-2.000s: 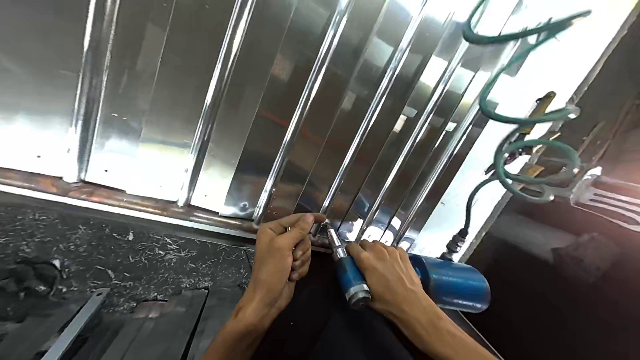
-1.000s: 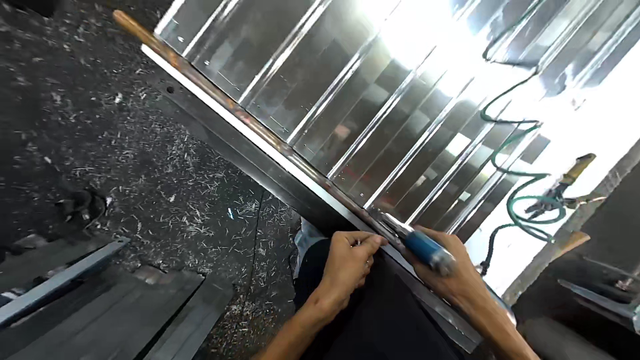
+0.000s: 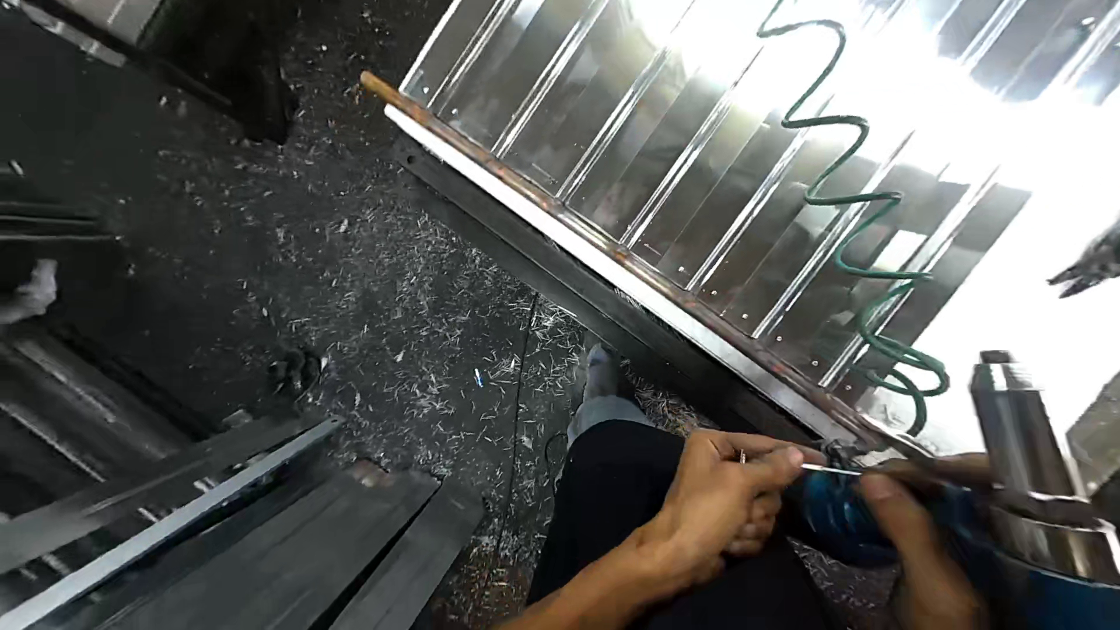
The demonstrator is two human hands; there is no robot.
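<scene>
My left hand is at the lower middle, thumb and fingers pinched on a thin silver pin, which looks like a blind rivet. A second small metal tip sticks up between its fingers. My right hand, blurred, is just right of it, its thumb close to the pin's far end. It is around a blue and silver air rivet gun, whose metal end points up at the lower right. How its fingers lie on the gun is partly hidden. Beyond the hands lies a ribbed sheet-metal panel with a rusty edge bar.
A green coiled air hose hangs over the panel. A white strip and dark beam run along its near edge. Thin metal pins litter the dark floor. Metal bars lie at the lower left. My foot is below the beam.
Both hands have moved away from the panel's edge, where the gun's nose was earlier. The gun has turned and is nearer the camera. The view has swung left and down.
</scene>
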